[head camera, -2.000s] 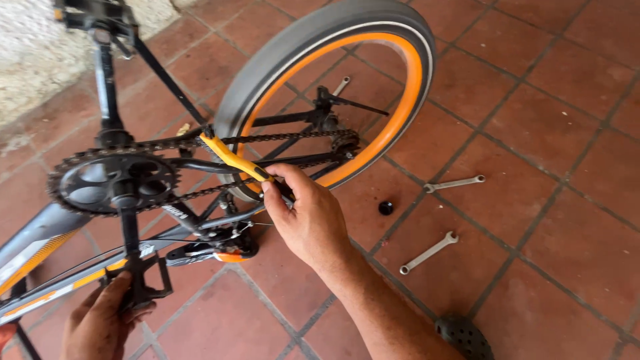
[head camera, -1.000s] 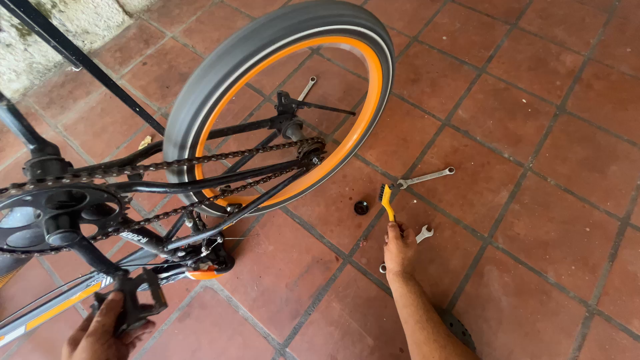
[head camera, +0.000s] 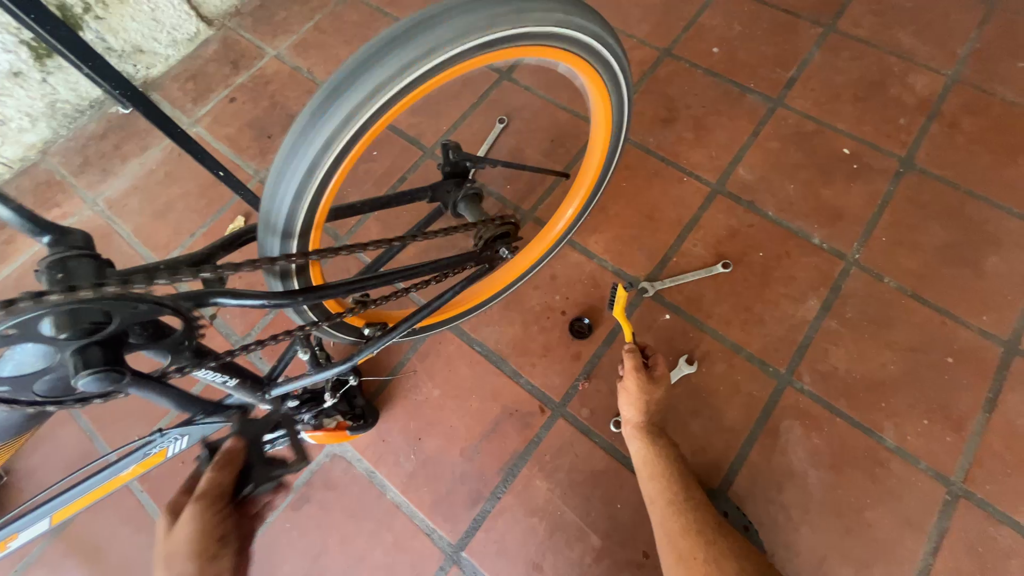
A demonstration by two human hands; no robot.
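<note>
My left hand (head camera: 210, 504) grips a black bicycle pedal (head camera: 260, 456) at the lower left. The crank joins it to the black chainring (head camera: 88, 352), and the chain (head camera: 384, 240) runs back to the rear sprocket (head camera: 498, 232). My right hand (head camera: 642, 388) holds a yellow-handled brush (head camera: 622, 308) by its handle, with dark bristles facing left, away from the bicycle chain. It is over the floor, between a small black round cap (head camera: 580, 327) and a combination wrench (head camera: 688, 278). Another wrench (head camera: 683, 369) lies partly hidden behind my right hand.
The rear wheel (head camera: 596, 104), with an orange rim and blurred spokes, stands behind the chain. A further wrench (head camera: 492, 136) shows through it on the tiled floor (head camera: 800, 320). A rough stone wall (head camera: 96, 48) borders the upper left. A dark shoe (head camera: 736, 516) shows beside my right forearm.
My right hand has moved the brush from the chain to the right, over the floor near the wrenches. My left hand remains at the pedal. The view has shifted rightward.
</note>
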